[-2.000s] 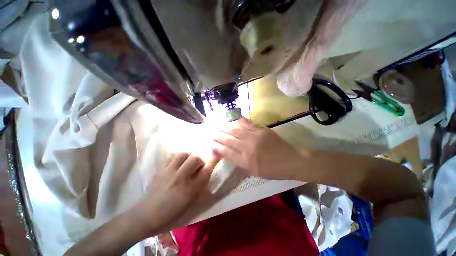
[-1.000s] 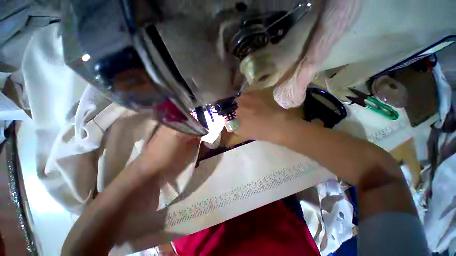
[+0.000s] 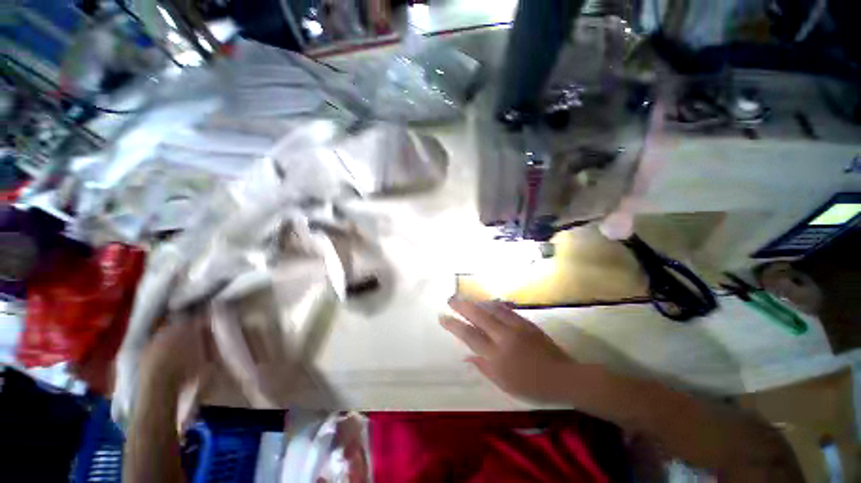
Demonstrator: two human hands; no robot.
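Note:
Cream garment fabric [image 3: 274,274] is bunched and blurred left of the sewing machine [image 3: 576,141]. My left hand [image 3: 179,349] is blurred at the left and grips the fabric; folds hide part of its fingers. My right hand [image 3: 510,349] lies palm down at the front edge of the brass-coloured bed plate [image 3: 585,278], fingers apart, holding nothing. The needle area [image 3: 524,245] is glaring under the lamp; no fabric can be made out under it.
Black-handled scissors [image 3: 675,288], green-handled snips [image 3: 779,311] and a round disc [image 3: 791,283] lie right of the needle. A control panel [image 3: 817,226] is at the right. More pale cloth [image 3: 217,123] lies behind left. A red bag [image 3: 80,311] and blue basket [image 3: 227,453] are at lower left.
The view has tilted up and widened. My left hand has moved from the needle to the far left with the fabric. My right hand has drawn back from the needle towards the front.

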